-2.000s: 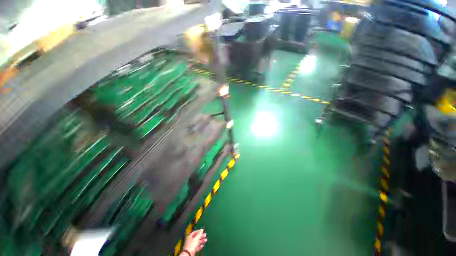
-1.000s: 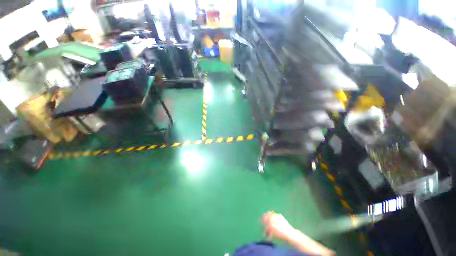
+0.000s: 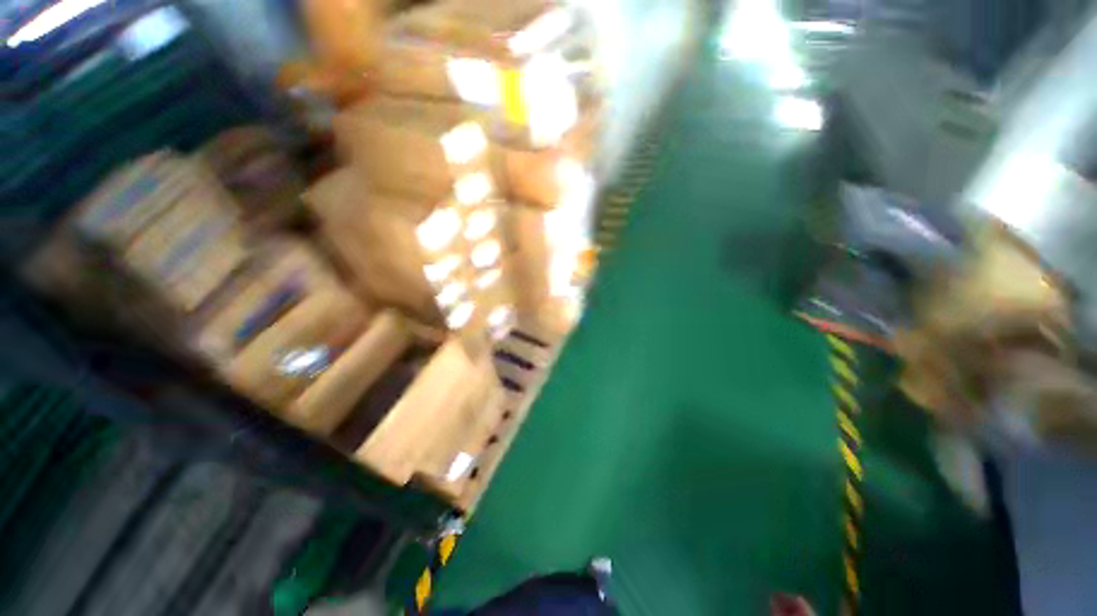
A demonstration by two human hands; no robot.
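Observation:
The picture is strongly blurred. A small skin-coloured patch, which looks like part of my right hand (image 3: 790, 605), is cut off by the bottom edge right of centre; its fingers cannot be made out. My left hand cannot be made out. Dark clothing (image 3: 547, 596) shows at the bottom centre. Nearest in front on the left are brown cartons (image 3: 439, 415), stacked on a slatted pallet (image 3: 517, 373) beside the aisle. Several white labels show on the taller stack.
The green floor (image 3: 650, 445) runs ahead between yellow-black tape on both sides. A dark rack (image 3: 181, 517) with grey shelves stands at lower left. On the right are brown material (image 3: 998, 301) and a blue-grey surface (image 3: 1059, 517).
The view has turned and moved along another stretch of aisle. Cartons now fill the left, and the wheeled rack and tables are gone. The bare forearm seen before is now mostly below the frame.

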